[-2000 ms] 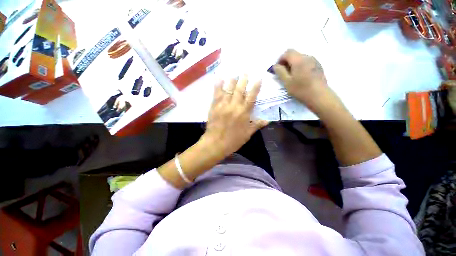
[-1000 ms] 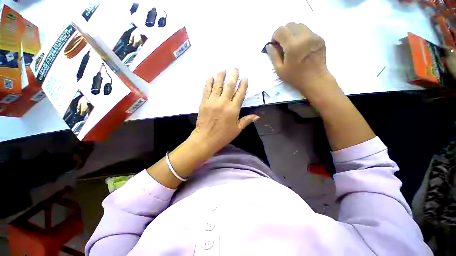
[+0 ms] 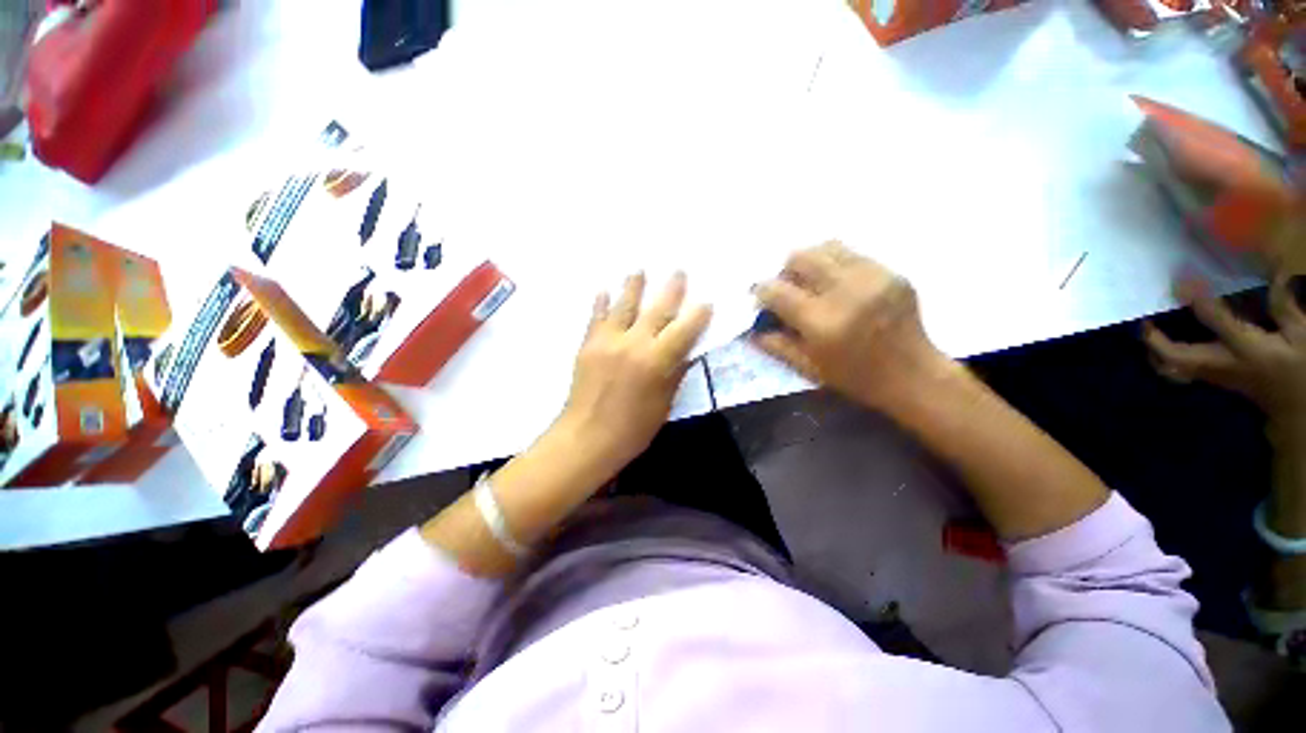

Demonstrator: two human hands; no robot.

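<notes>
My left hand point(image 3: 626, 365) lies on the white table point(image 3: 602, 172) near its front edge, fingers spread, palm down. My right hand point(image 3: 845, 322) is curled around a small dark tool point(image 3: 766, 322), mostly hidden in the fist, possibly a utility knife. Its dark end shows at the fingertips, low over the table. Thin pale sheets point(image 3: 745, 375) lie at the table edge between and under my hands; their detail is washed out.
Retail cartons point(image 3: 287, 394) stand and lean at left, some over the front edge. A red bag point(image 3: 108, 79) and dark phone point(image 3: 403, 29) are at the back left. Another person's hands point(image 3: 1246, 344) hold an orange carton point(image 3: 1203, 151) at right. Orange cartons point(image 3: 931, 15) show at the back.
The view has shifted, so the phone and red bag now show. My right hand is nearer the front edge and closer to my left hand. Another person's hands have come in at right.
</notes>
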